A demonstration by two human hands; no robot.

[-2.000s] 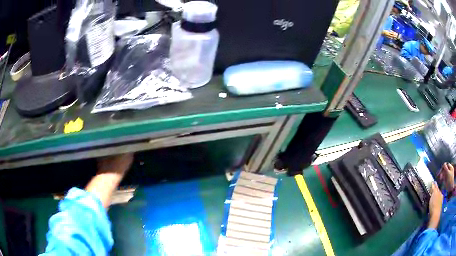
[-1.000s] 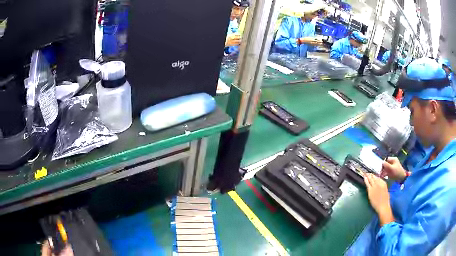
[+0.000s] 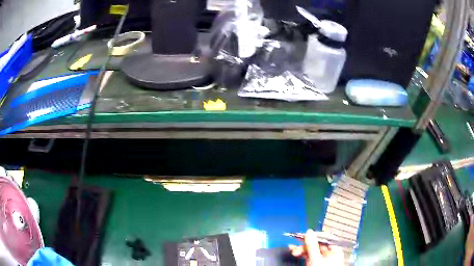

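Observation:
A dark phone-sized housing (image 3: 199,251) with white slanted marks lies in a larger black tray (image 3: 227,249) at the bottom edge, partly cut off. My right hand (image 3: 318,253) is right of it, cut off by the bottom edge, and holds a slim pointed tool (image 3: 297,237), perhaps tweezers, its tip pointing left. Only a blue sleeve (image 3: 48,258) shows at the bottom left; my left hand is out of view. A column of tan-grey strips (image 3: 345,210) on blue-edged backing lies just beyond my right hand. Loose small black parts (image 3: 137,249) lie left of the tray.
A pink and white fan (image 3: 18,221) stands at the left edge. A dark tray (image 3: 82,223) lies beside it. Blue film (image 3: 278,205) covers part of the bench. The raised shelf (image 3: 171,117) holds a bottle and bags. Right of the yellow line (image 3: 392,223) are stacked black trays (image 3: 439,202) and another person's arm.
The view has swung left and down. The tray with the housing, at the lower left beside a hand one second ago, now lies at bottom centre. My right hand with the slim tool has come into view.

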